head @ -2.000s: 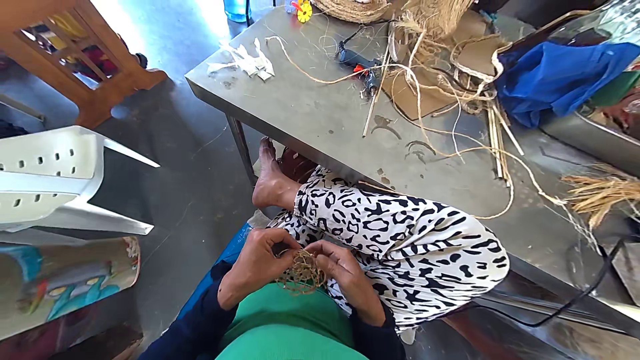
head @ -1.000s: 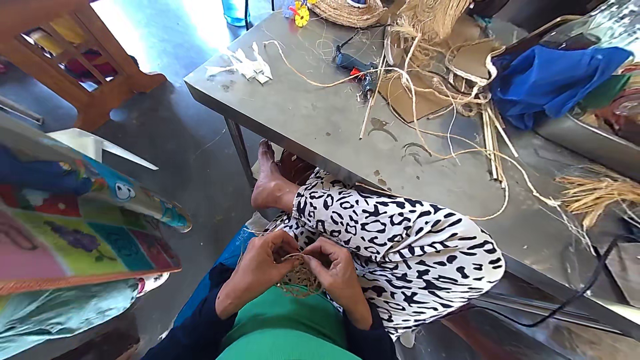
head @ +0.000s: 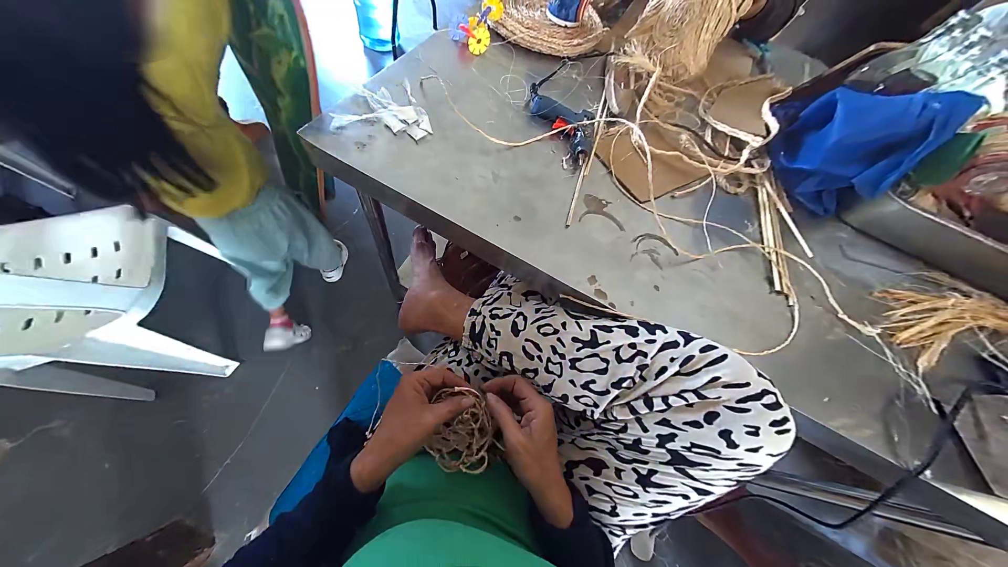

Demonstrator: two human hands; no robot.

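Note:
A looped, openwork piece of brown natural-fibre cord (head: 462, 442) is held over my lap, against the green top. My left hand (head: 412, 417) grips its upper left edge between thumb and fingers. On the right edge, my right hand (head: 523, 421) pinches the same cord piece with thumb and forefinger. The fingertips of both hands are close together at its top. A thin strand trails down beside my left wrist. Black-and-white patterned trousers (head: 630, 378) cover my bent leg just beyond the hands.
On the grey table (head: 504, 197) lie a glue gun (head: 555, 110), white scraps (head: 398, 114), tangled fibre cord (head: 740, 165), thin sticks (head: 770, 232), a coiled fibre piece (head: 543, 27) and blue cloth (head: 862, 142). A person (head: 213, 110) is at the left near a white plastic chair (head: 79, 260).
A person in a yellow top has come into view at the left, where colourful patterned fabric showed a second ago. Both my hands keep hold of the cord piece.

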